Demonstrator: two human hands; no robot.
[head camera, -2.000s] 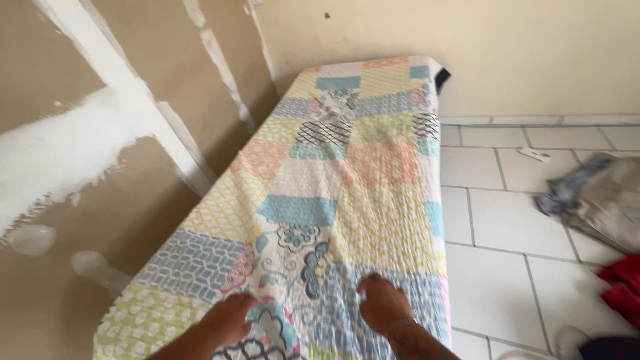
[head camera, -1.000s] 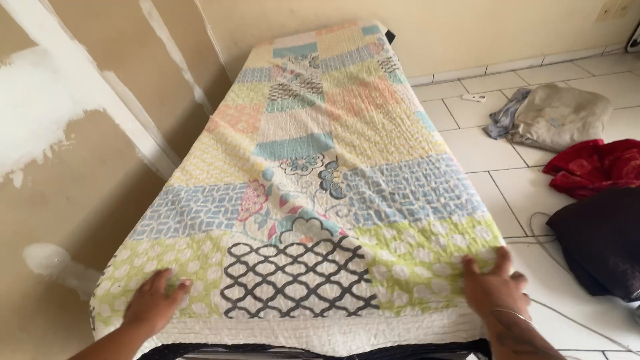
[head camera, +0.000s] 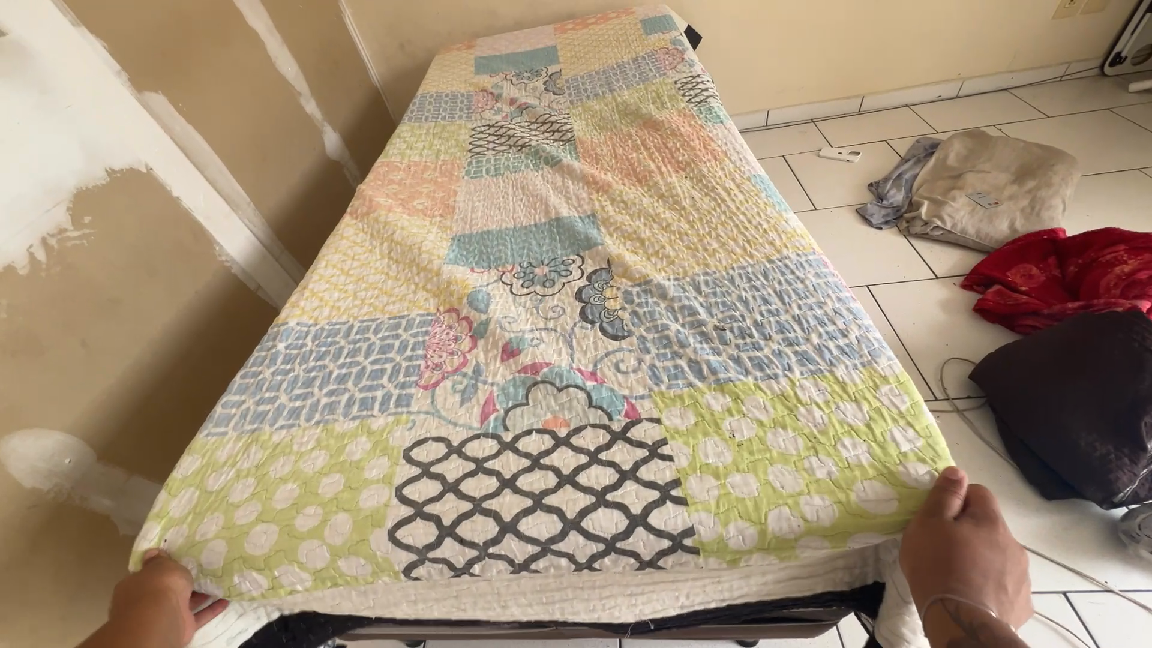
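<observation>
A patchwork quilt (head camera: 540, 306) with floral, dotted and lattice patches lies over a narrow bed, with some creases along its middle. At the lower left, my left hand (head camera: 160, 598) pinches the quilt's near left corner. My right hand (head camera: 965, 549) grips the near right corner, thumb on top. Between the hands the quilt's white border hangs at the near end, above dark fabric (head camera: 576, 621) and part of the bed frame.
Unfinished drywall (head camera: 234, 180) stands along the bed's left side. On the tiled floor to the right lie a beige cloth (head camera: 990, 184), a red cloth (head camera: 1071, 274), a dark cloth bundle (head camera: 1071, 405), a small white object (head camera: 840, 155) and a thin cable (head camera: 967, 414).
Both hands were over the quilt, then apart near its near corners; now they hold those corners. The near border shows more of a fold at the right. The view has shifted toward the near end.
</observation>
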